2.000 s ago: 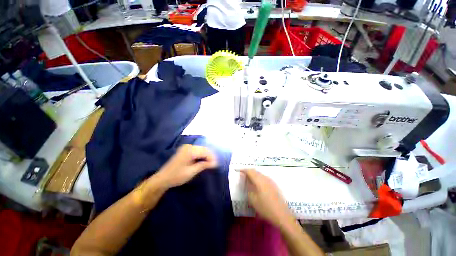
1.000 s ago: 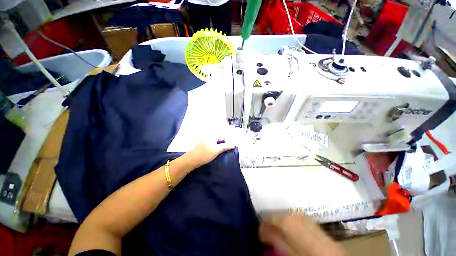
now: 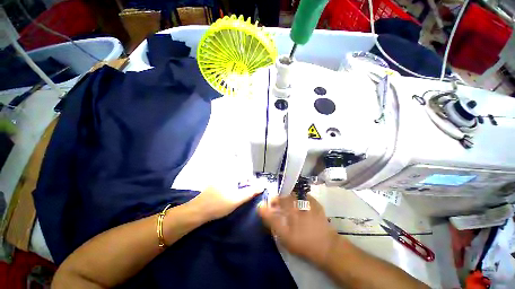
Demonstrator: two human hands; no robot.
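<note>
The navy cloth (image 3: pixel 127 132) lies over the table left of the needle and down across my lap. My left hand (image 3: pixel 217 200) lies flat on the cloth edge, fingertips near the presser foot (image 3: pixel 265 179), washed out by bright light. My right hand (image 3: pixel 299 228) is just right of it, its fingertips at the cloth edge in front of the needle, slightly blurred; they seem to pinch the edge. The white sewing machine head (image 3: pixel 350 124) stands behind and right of my hands.
The snips with red handles (image 3: pixel 409 240) lie right of my right hand. A yellow-green fan (image 3: pixel 236 55) stands behind the needle. A green-handled tool (image 3: pixel 308 22) stands upright on the machine head. Brown cardboard (image 3: pixel 25 192) runs along the table's left side. A pale tub (image 3: pixel 333 53) is behind.
My right hand has come up from the lower right to the cloth edge by the needle. My left hand stays by the presser foot. The view has moved closer to the machine head.
</note>
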